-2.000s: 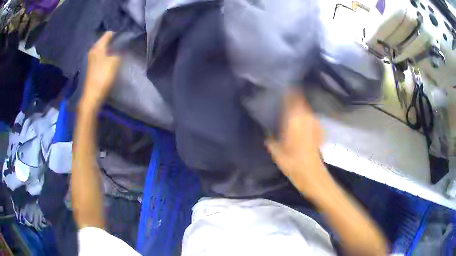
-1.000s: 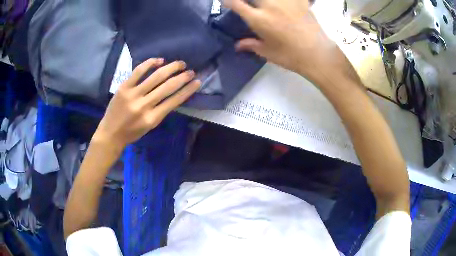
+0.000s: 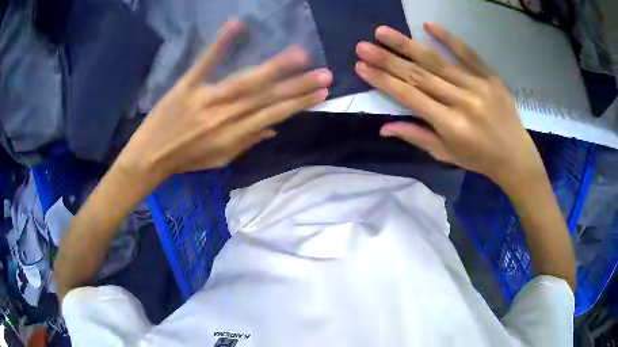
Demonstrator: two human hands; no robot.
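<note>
A navy and grey garment (image 3: 271, 30) lies over the white table at the top centre and left, its navy part reaching the table's near edge. My left hand (image 3: 230, 105) is spread over the grey cloth with fingers apart, slightly blurred. My right hand (image 3: 450, 98) is spread palm down at the garment's right side, fingers apart, partly over the navy cloth and partly over the table. Neither hand grips anything. Whether the fingertips press on the cloth, I cannot tell.
The white table edge (image 3: 555, 129) with fine ruler marks runs along the right. Blue crates (image 3: 193, 227) stand below, left and right. Pale cut pieces (image 3: 27, 254) lie at the far left. A dark object (image 3: 600, 91) lies at the table's right. My white shirt fills the bottom.
The view has tilted down, so the machine and scissors have left it. My right hand has come down and right, level with my left. The cloth now lies flatter between my hands.
</note>
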